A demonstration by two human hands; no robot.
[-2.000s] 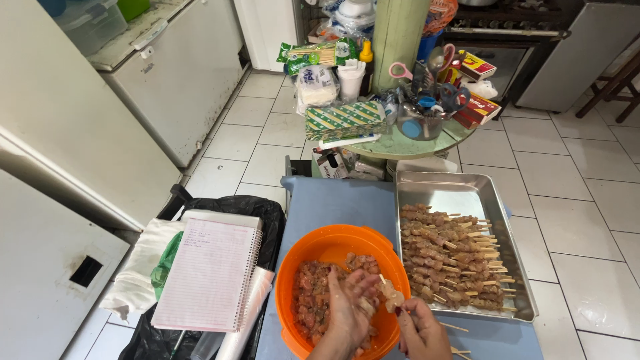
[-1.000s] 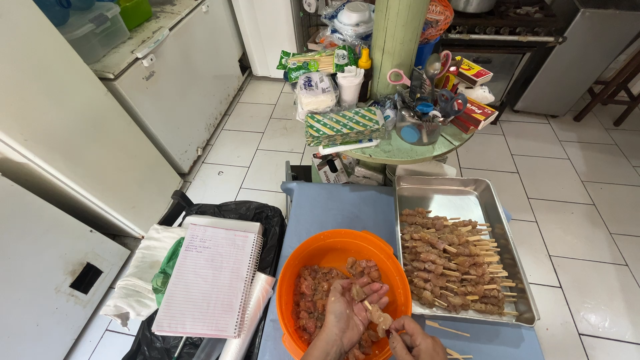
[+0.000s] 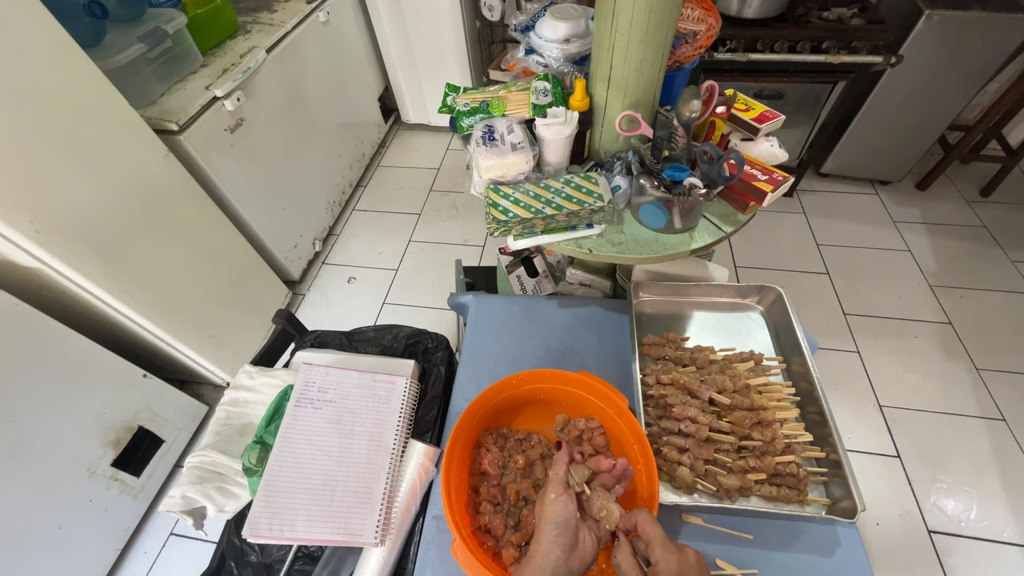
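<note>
An orange plastic bowl [image 3: 512, 392] holds small chunks of raw meat [image 3: 508, 488]. Over its right part, my left hand [image 3: 564, 512] cups pieces of meat in its palm and fingers. My right hand [image 3: 656, 548], at the bowl's lower right rim, pinches a wooden skewer whose tip passes through meat [image 3: 600, 508] at the left palm; most of the stick is hidden. Right of the bowl, a metal tray [image 3: 712, 308] holds several rows of meat skewers [image 3: 720, 416]. Loose wooden skewers [image 3: 716, 526] lie on the blue tabletop below the tray.
Left of the bowl are a spiral notebook [image 3: 336, 448] with handwriting, a black plastic bag [image 3: 400, 344] and a roll of clear film [image 3: 400, 512]. Beyond stands a round green table [image 3: 624, 244] with patterned packets [image 3: 548, 204], a utensil container [image 3: 664, 212] and matchboxes [image 3: 756, 180].
The meat on the skewer has shifted from beside my left fingers to over the left palm. Both hands have stayed at the bowl's right side.
</note>
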